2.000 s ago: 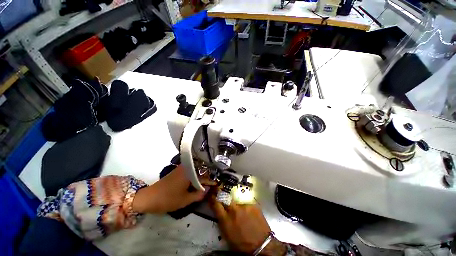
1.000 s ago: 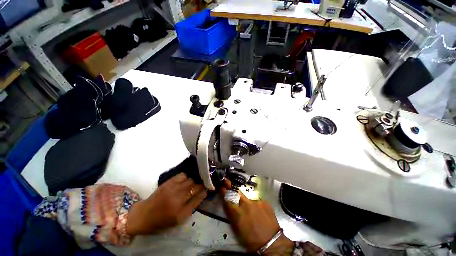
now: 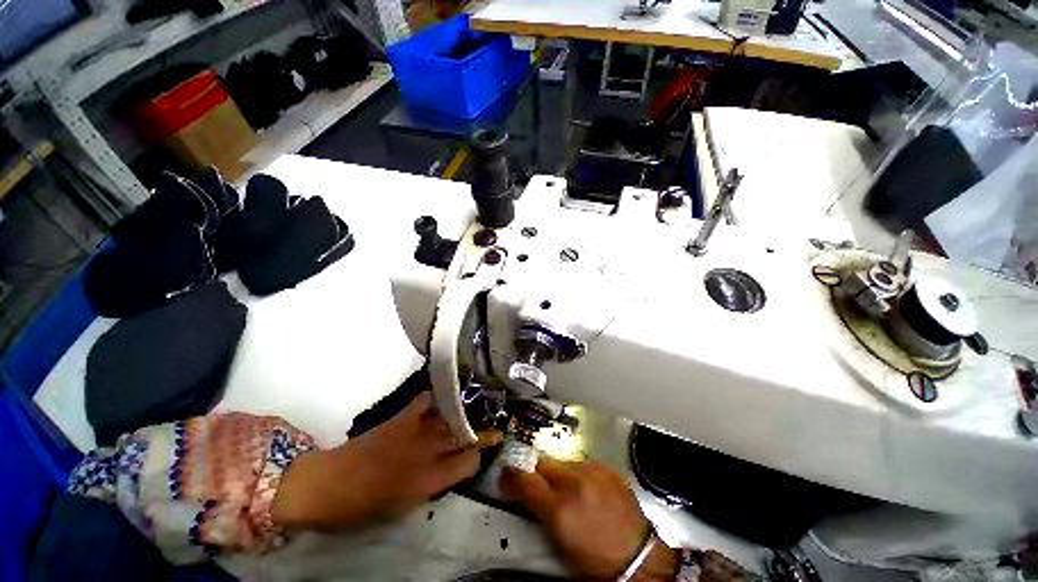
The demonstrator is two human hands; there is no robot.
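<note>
The black workpiece (image 3: 390,406) lies on the white table at the head of the white sewing machine (image 3: 637,307), partly under my left hand. My left hand (image 3: 381,464) presses on the fabric with its fingertips behind the white curved guard (image 3: 446,352). My right hand (image 3: 583,507) is at the fabric's near right edge, just in front of the presser foot area, with a pale wrap on one finger. The lamp glow (image 3: 558,438) lies beside the needle area. The needle point and the right fingertips' grip are hidden or blurred.
Flat dark panels (image 3: 165,362) are stacked at the table's left end, with puffy part-sewn pieces (image 3: 285,237) beyond them. A blue bin (image 3: 461,71) stands behind. Black fabric (image 3: 728,483) lies under the machine arm. Snips (image 3: 793,565) lie at the bottom right.
My left hand has moved right and closer to the guard since one second ago. My right hand has shifted slightly right and down. The camera view has shifted a little.
</note>
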